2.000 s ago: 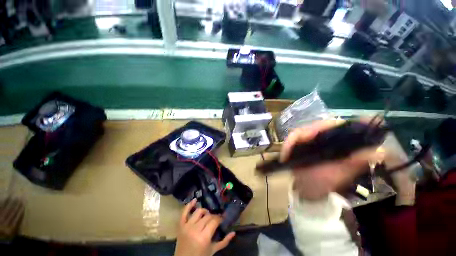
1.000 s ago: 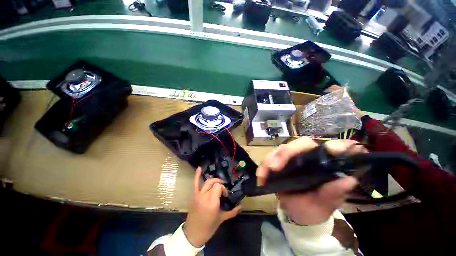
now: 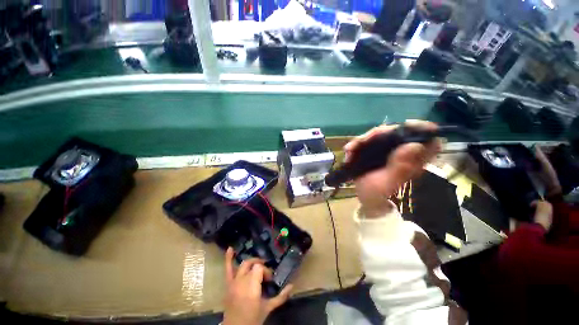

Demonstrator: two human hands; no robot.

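An open black speaker housing lies on the bench, its rear shell [image 3: 293, 254] nearest me and its front panel [image 3: 190, 206] behind. The panel carries a silver-white speaker driver [image 3: 239, 182]; red wires and a green part [image 3: 284, 232] show beside it. My left hand [image 3: 249, 285] rests on the near edge of the rear shell, fingertips on a dark part; its grip is partly hidden. My right hand [image 3: 397, 166] holds a black electric screwdriver [image 3: 368, 155], slightly blurred, its tip at the front of the white-grey screw feeder [image 3: 308, 166]. The screws are too small to make out.
Another open housing [image 3: 82, 197] lies at the left on the cardboard-covered bench [image 3: 139, 266]. The green conveyor belt [image 3: 146, 120] runs behind. At right are black sheets [image 3: 435, 206]. A person in dark red sleeves [image 3: 539, 254] handles another open housing [image 3: 505, 168]. A cord [image 3: 335, 241] crosses the cardboard.
My right hand has raised the screwdriver from the rear shell to the feeder. My left hand stays on the shell. The housing seen beyond the feeder is now at the right by the other person.
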